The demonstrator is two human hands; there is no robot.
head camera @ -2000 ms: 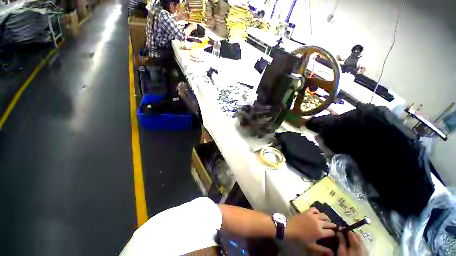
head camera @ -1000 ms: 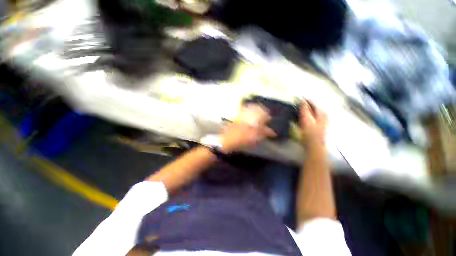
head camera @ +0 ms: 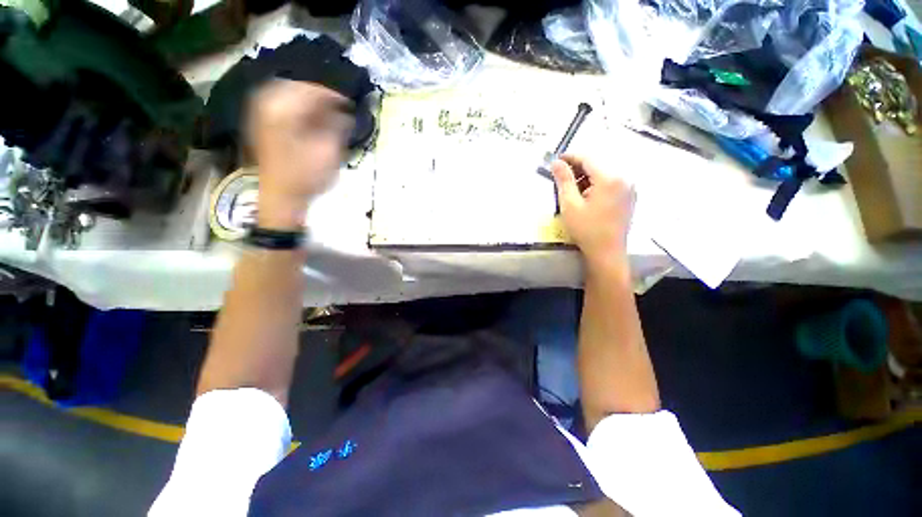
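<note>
The pale work board (head camera: 455,207) lies on the table, with small dark metal ornaments (head camera: 475,126) in rows near its back. My left hand (head camera: 298,141) is blurred over the black panel pile (head camera: 321,63) at the left; whether it holds anything is hidden by the blur. My right hand (head camera: 598,207) is at the board's right edge, its fingertips by the silvery head of the small hammer (head camera: 574,129). The hammer's dark handle points away to the back right. Whether the fingers grip it is unclear.
A masking tape roll (head camera: 235,205) lies left of the board, near a dark green machine (head camera: 91,81). Crumpled clear plastic (head camera: 420,45) is behind. At right are thin tools (head camera: 672,141), black straps (head camera: 794,182), white paper (head camera: 708,265) and a cardboard box (head camera: 880,167).
The view has turned down to the board. My left hand has moved from the black panel on the board to the pile at left. That panel no longer shows under my hands.
</note>
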